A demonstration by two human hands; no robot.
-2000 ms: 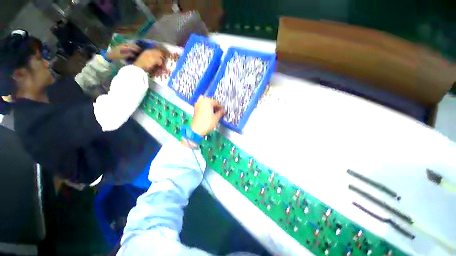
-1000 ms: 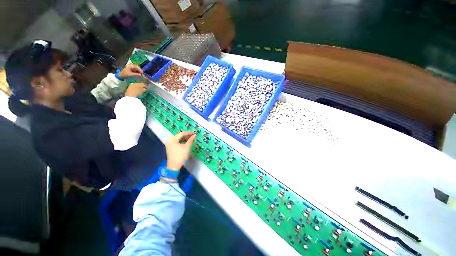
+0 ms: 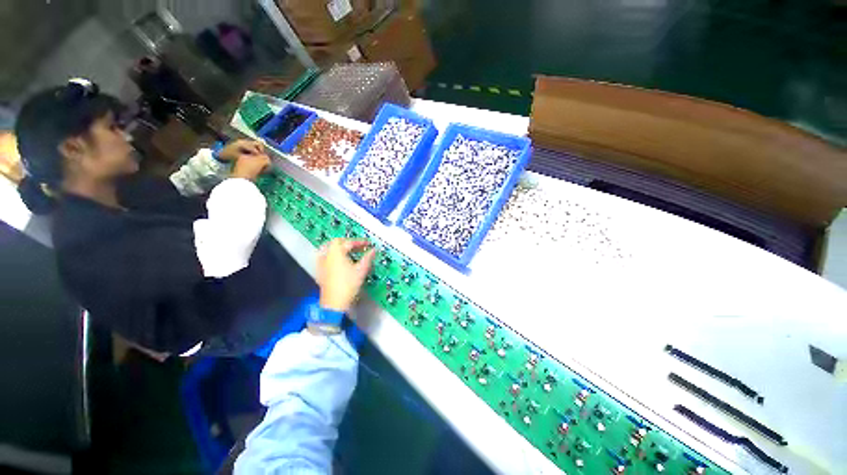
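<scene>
A long strip of green circuit boards [image 3: 483, 357], dotted with small parts, runs diagonally along the near table edge. My left hand [image 3: 342, 271], with a blue wrist strap, is over the strip, thumb and fingertips close together at the boards. Whether a small part is between the fingertips cannot be seen. Two blue bins, one larger [image 3: 464, 190] and one narrower [image 3: 387, 162], hold heaps of tiny silvery-grey parts just beyond the strip. My right hand is not in view.
Pale loose parts [image 3: 571, 223] lie right of the bins, orange-brown parts [image 3: 327, 146] left. Three dark strips [image 3: 726, 420] lie at right. A cardboard box [image 3: 678, 139] stands behind the table. A neighbouring worker [image 3: 158, 223] works at left beside a smaller blue bin [image 3: 290, 127].
My left hand has moved from the larger blue bin down to the board strip, and since one second ago slightly right along it. The view has also shifted.
</scene>
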